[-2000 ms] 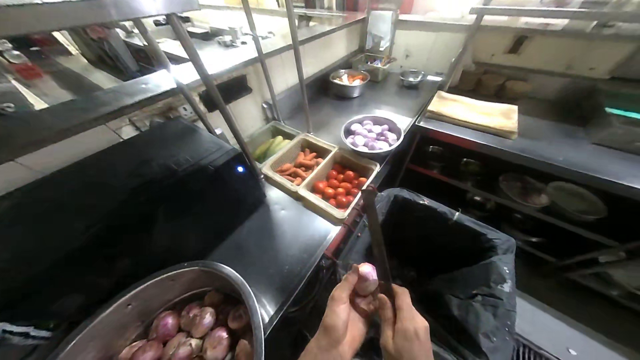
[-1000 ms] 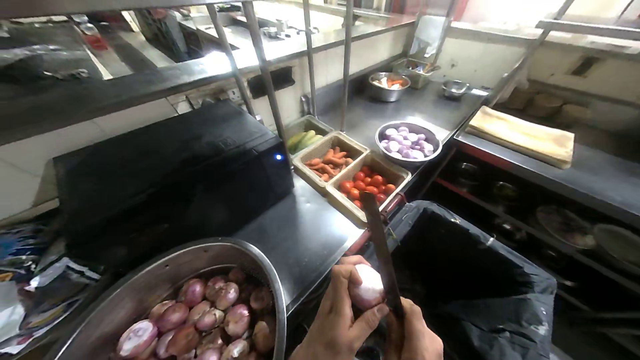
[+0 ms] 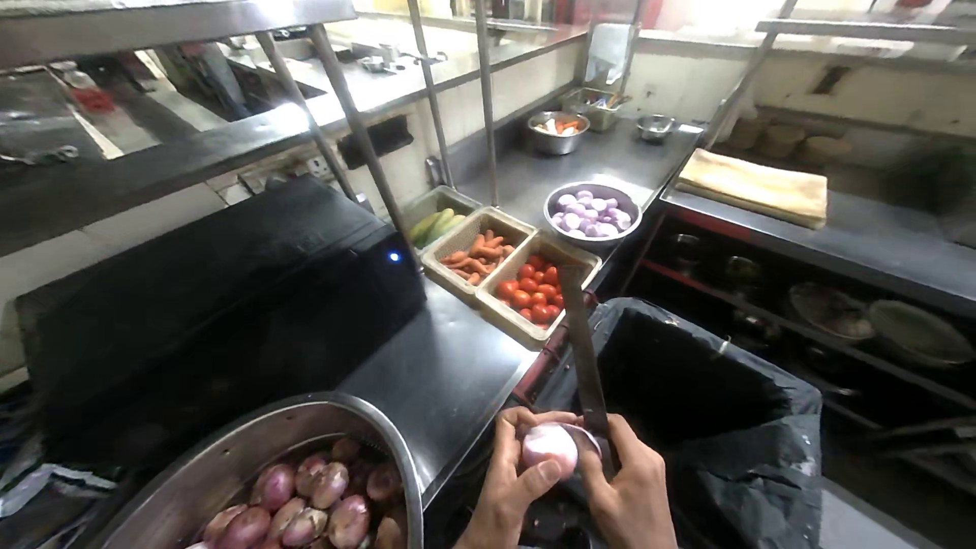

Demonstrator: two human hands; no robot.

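My left hand (image 3: 512, 473) is closed around a pale, partly peeled onion (image 3: 550, 448), its thumb on the near side. My right hand (image 3: 629, 488) grips a large knife (image 3: 581, 343) whose broad, dark blade points up and away. A loose flap of onion skin (image 3: 583, 442) stands between the onion and the right thumb. The knife handle is mostly hidden in the hand. At the lower left, a big metal pot (image 3: 408, 473) holds several unpeeled red onions (image 3: 328, 488). A steel bowl (image 3: 550, 200) farther back holds peeled onions (image 3: 587, 213).
A bin lined with a black bag (image 3: 793, 450) stands right of my hands. Plastic baskets hold tomatoes (image 3: 540, 293), carrots (image 3: 480, 258) and long green vegetables (image 3: 436, 226) on the steel counter (image 3: 450, 366). A black box-shaped appliance (image 3: 229, 305) sits left. A folded cloth (image 3: 751, 187) lies on the right counter.
The onion shows more pale surface than two seconds ago, and a flap of skin now stands out beside it. Both hands have kept hold of the onion and knife.
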